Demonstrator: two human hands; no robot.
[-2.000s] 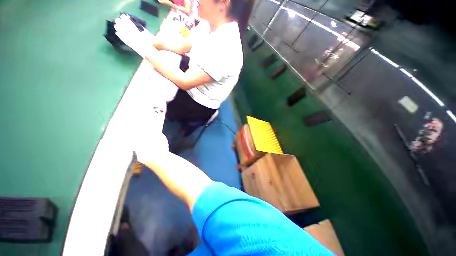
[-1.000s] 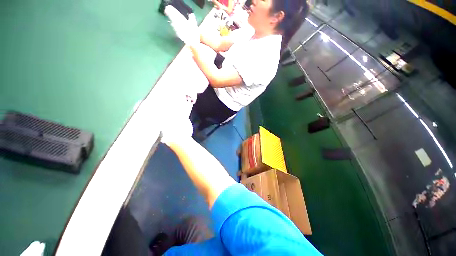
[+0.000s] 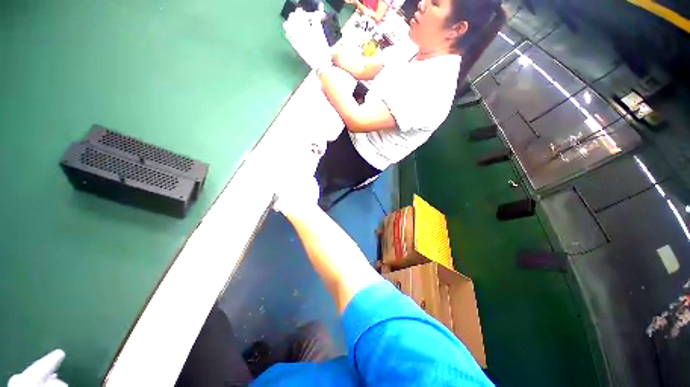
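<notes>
A black housing (image 3: 135,170) with rows of small slots lies singly on the green belt (image 3: 197,83), left of the pale side rail (image 3: 204,264). My left hand (image 3: 39,372), in a white glove, is cut off at the bottom left corner. Its visible fingers are apart and hold nothing, and it is below the housing, not touching it. My right arm in a blue sleeve reaches to the rail. My right hand (image 3: 293,189), in a white glove, is at the rail and blends into its glare, so its fingers cannot be made out.
A seated co-worker (image 3: 412,106) in white gloves handles a dark part (image 3: 330,29) at the belt's far end. An open carton (image 3: 461,310) and another carton with a yellow ribbed sheet (image 3: 433,233) stand on the blue floor (image 3: 287,257). Dark parts (image 3: 516,209) hang along the green wall.
The view has shifted; the slotted housing now shows whole, higher and farther right. My left hand has come into view at the bottom left. My right hand stays at the rail.
</notes>
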